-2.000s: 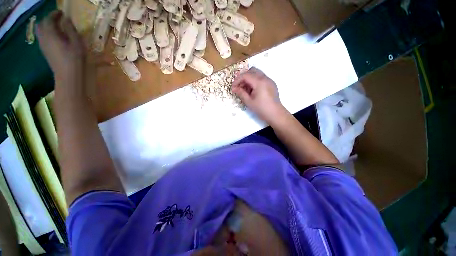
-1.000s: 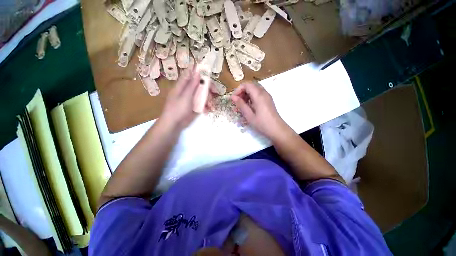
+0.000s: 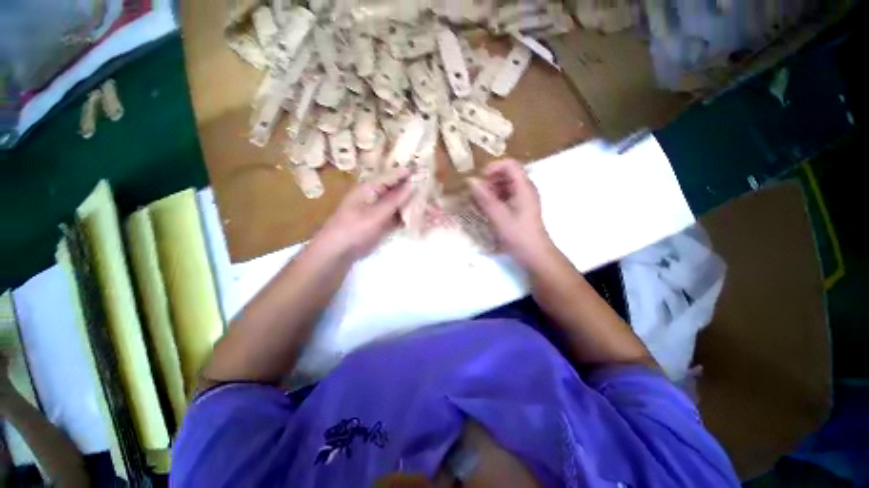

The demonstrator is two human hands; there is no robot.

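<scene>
My left hand [image 3: 370, 212] holds a blurred beige housing [image 3: 417, 200] at its fingertips, above the edge of the white sheet [image 3: 410, 286]. My right hand [image 3: 513, 208] is just to the right, its fingers bent close together over the tiny fittings [image 3: 455, 221]. Whether a fitting is between those fingers is too small and blurred to tell. The fittings lie scattered on the sheet between and below the hands. A heap of beige housings [image 3: 343, 91] lies beyond the hands on the brown cardboard sheet [image 3: 262, 214].
Two housings [image 3: 101, 107] lie on the green surface [image 3: 143, 157] at left. Yellow boards [image 3: 181, 276] stand at lower left, near another person's arm [image 3: 43, 434]. An open carton [image 3: 772, 334] with a white plastic bag [image 3: 672, 295] is at right. Clear plastic [image 3: 715, 43] lies at upper right.
My left hand came from the green surface at far left to the sheet and took a housing. It now holds it lower and nearer the heap's edge. The view has shifted slightly.
</scene>
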